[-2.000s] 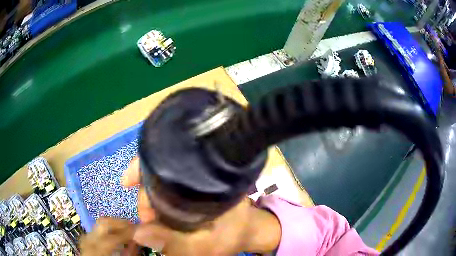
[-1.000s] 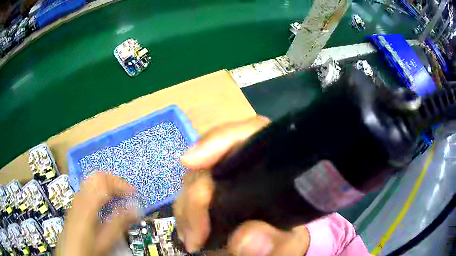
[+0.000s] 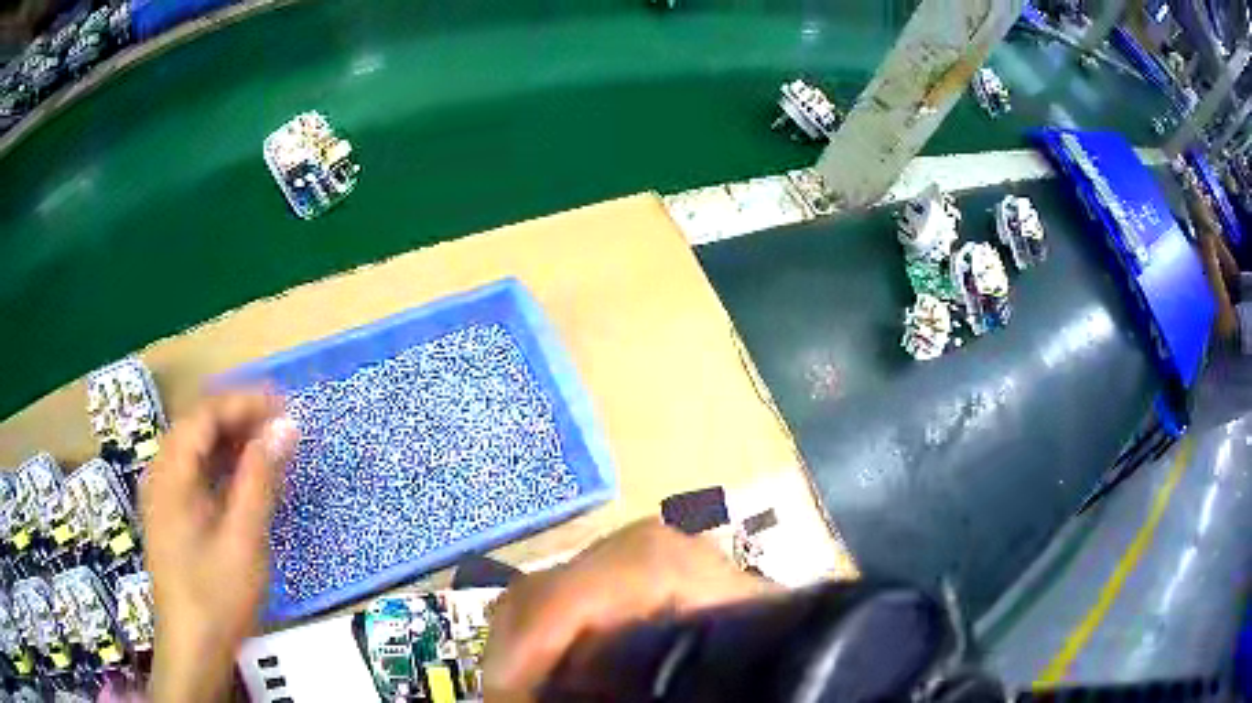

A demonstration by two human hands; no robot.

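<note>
The light-blue screw tray (image 3: 593, 474) holds a mass of tiny silvery screws (image 3: 426, 453). My left hand (image 3: 213, 515) is blurred over the tray's left edge, thumb and finger close; whether a screw is between them cannot be told. My right hand (image 3: 604, 604) is wrapped around the black electric screwdriver (image 3: 769, 646), which lies low across the frame; its tip is hidden. A circuit board assembly (image 3: 412, 652) sits at the white fixture (image 3: 309, 666) in front of the tray, partly hidden by my right hand.
Rows of units (image 3: 103, 501) stand at the left. The green belt (image 3: 481, 151) carries a unit (image 3: 313, 165). The tan board (image 3: 639, 330) borders a rusty white post (image 3: 913, 103). Several units (image 3: 979, 286) lie on a dark surface near a blue crate (image 3: 1133, 247). Black blocks (image 3: 695, 510) lie at right.
My right hand and the screwdriver have moved down to the bottom of the frame. My left hand has moved up and left, off the front of the tray. The belt unit appears further left.
</note>
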